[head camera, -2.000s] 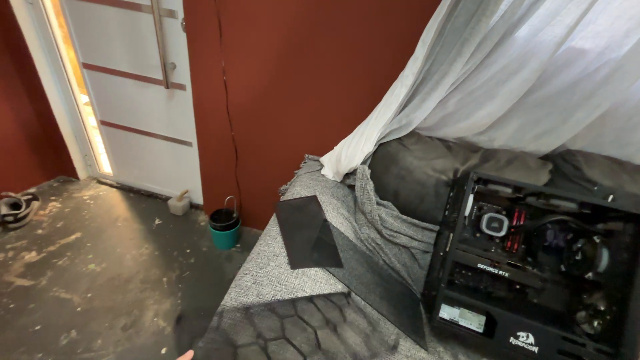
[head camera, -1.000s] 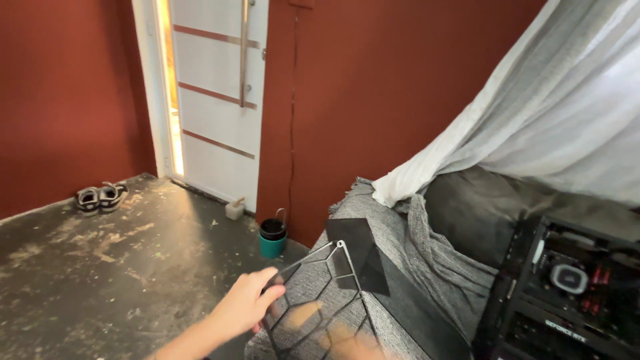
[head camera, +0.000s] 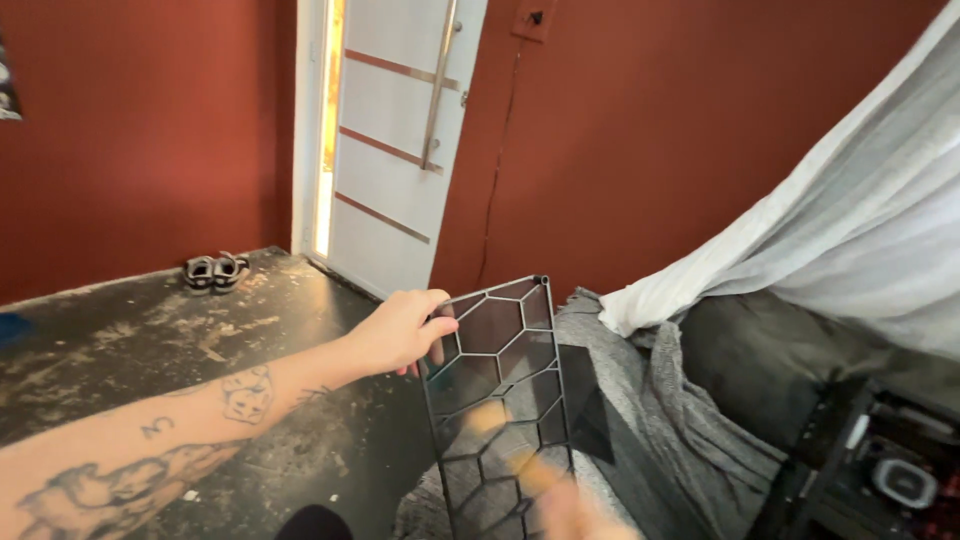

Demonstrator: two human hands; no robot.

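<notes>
My left hand (head camera: 405, 330) grips the upper left corner of a black panel (head camera: 499, 356) with a hexagonal frame and dark see-through mesh, thumb on its near face. The panel stands tilted up in front of me. My right hand (head camera: 570, 510) is blurred at the bottom edge, in front of the panel's lower part. A blurred yellowish, brush-like thing (head camera: 525, 465) extends from its fingers over the mesh. Behind the panel, a thin dark sheet (head camera: 589, 405) lies on the grey woven cover.
An open computer case (head camera: 840, 465) stands at the lower right on the couch, by a dark cushion (head camera: 750, 360) and a white curtain (head camera: 840, 225). Grey cloth (head camera: 705, 420) lies bunched beside it. Shoes (head camera: 216, 271) sit on the floor by the red wall, left of the white door (head camera: 382, 150).
The hexagonal panel, lying low over the couch two seconds ago, is now raised and held up. Both hands have come into view. The view has swung left.
</notes>
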